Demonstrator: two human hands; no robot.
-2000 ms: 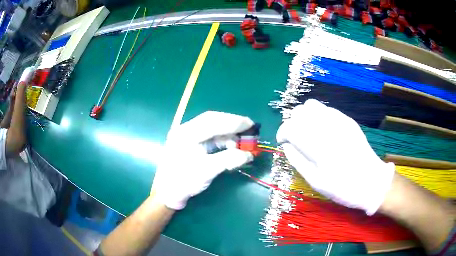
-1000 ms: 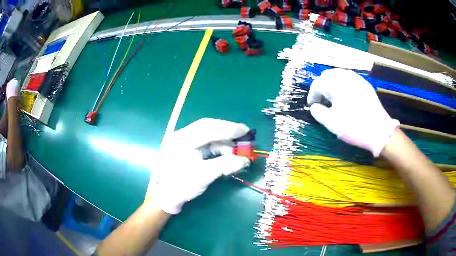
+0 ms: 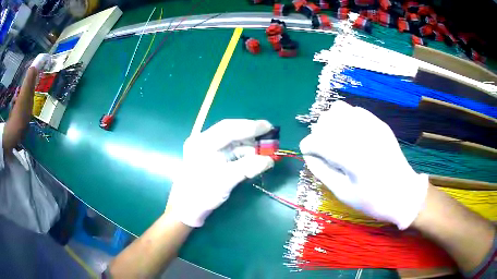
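Note:
My left hand (image 3: 210,169), in a white glove, holds a red-and-black connector housing (image 3: 268,145) between thumb and fingers. A yellow and a red wire run from the housing's right side toward my right hand. My right hand (image 3: 362,158), gloved, is beside the housing with its fingertips closed together; whether it grips a wire there is hidden. A loose red wire (image 3: 278,199) with a pale tip lies below the housing. The red wires (image 3: 370,248), yellow wires (image 3: 468,200), green wires (image 3: 447,163), black wires (image 3: 376,114), blue wires (image 3: 376,87) and white wires (image 3: 381,54) lie at the right.
Loose connectors (image 3: 280,41) lie at the far side, with more piled far right. Cardboard dividers (image 3: 449,106) stand between colours. A wired connector (image 3: 106,121) lies at left on the green table (image 3: 147,98). A wire tray (image 3: 90,38) and another person's gloved hand (image 3: 41,61) are far left.
My right hand has moved from the black and blue wires down and left, back beside the connector. My left hand still holds the connector. The other person's hand has moved up over the tray.

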